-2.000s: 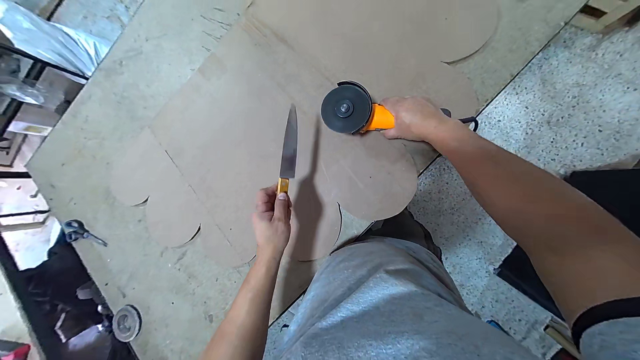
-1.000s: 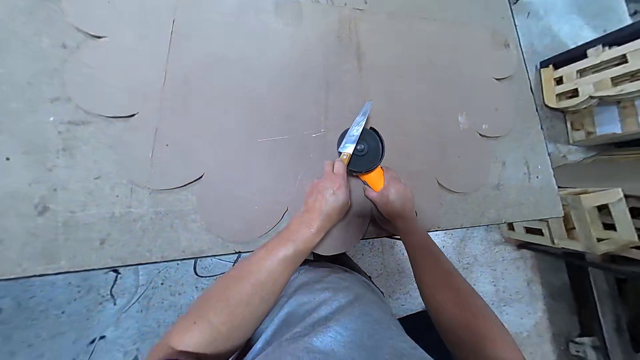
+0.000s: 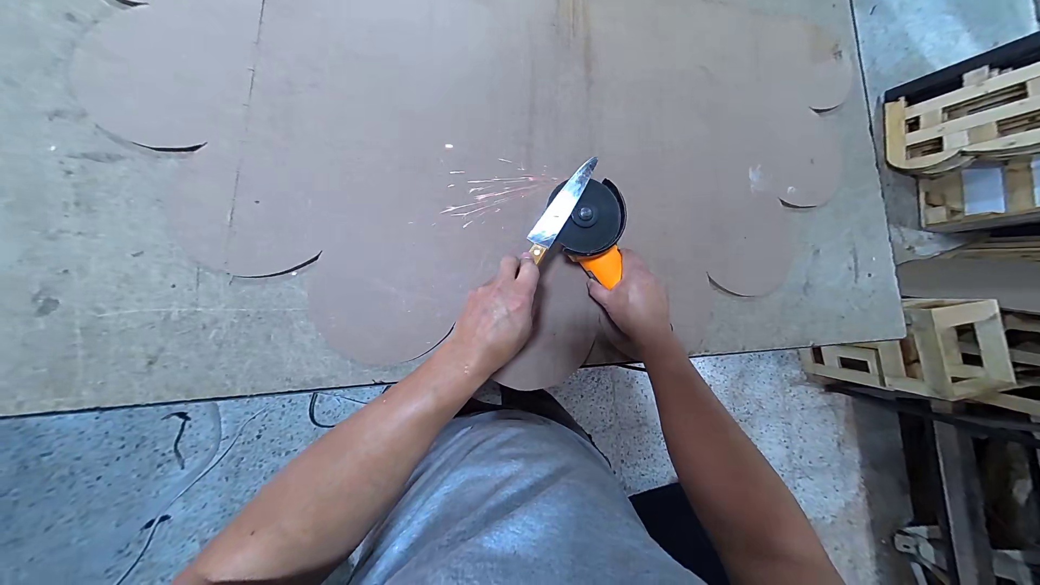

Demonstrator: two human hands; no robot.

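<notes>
My left hand (image 3: pixel 500 313) is closed around the yellowish handle of a knife (image 3: pixel 561 207), whose blade points up and slightly right. The blade lies along the left side of the black disc of an angle grinder (image 3: pixel 591 219). Its orange body is gripped by my right hand (image 3: pixel 638 305), palm mostly hidden. Sparks fly leftward from where blade and disc meet. Both tools are above a large brown scalloped sheet (image 3: pixel 390 244).
The sheet lies on a grey work table (image 3: pixel 146 349). Wooden crates (image 3: pixel 959 349) and a slatted wooden frame (image 3: pixel 975 114) stand at the right. A cable (image 3: pixel 195 483) lies on the speckled floor at lower left.
The knife and grinder, apart two seconds ago, have come together at the disc. Sparks are now longer and plainer than a second ago. The view has turned strongly since the first frame.
</notes>
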